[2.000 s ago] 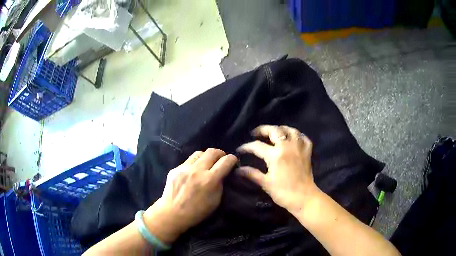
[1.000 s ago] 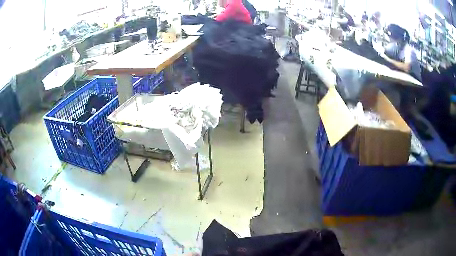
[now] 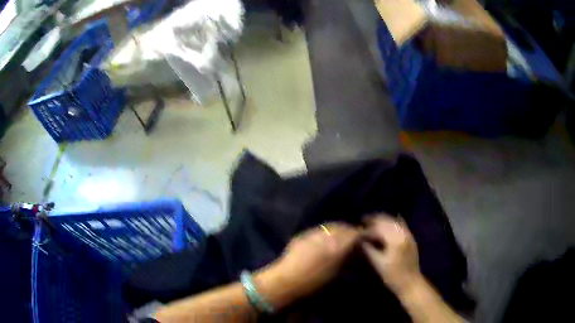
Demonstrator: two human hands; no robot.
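Note:
The dark denim garment (image 3: pixel 265 214) is draped in front of me, with one corner sticking up at its far left edge. My left hand (image 3: pixel 318 252), with a pale green bracelet on the wrist, lies over the garment's middle. My right hand (image 3: pixel 394 249) is just right of it. The fingertips of both hands meet and pinch a bit of the dark cloth between them. The picture is blurred, so the seam and stitching cannot be made out.
A blue plastic crate (image 3: pixel 142 236) stands close at left. Farther off are another blue crate (image 3: pixel 82 110), a metal-legged stand holding white cloth (image 3: pixel 195 47), and a large blue bin (image 3: pixel 466 104) with an open cardboard box (image 3: pixel 463 47). A dark heap (image 3: pixel 545 290) lies at right.
The view rose to the room, with the hands almost wholly out of the picture, then tilted back down to the garment. Compared with two seconds ago, my hands are closer together, fingertips meeting.

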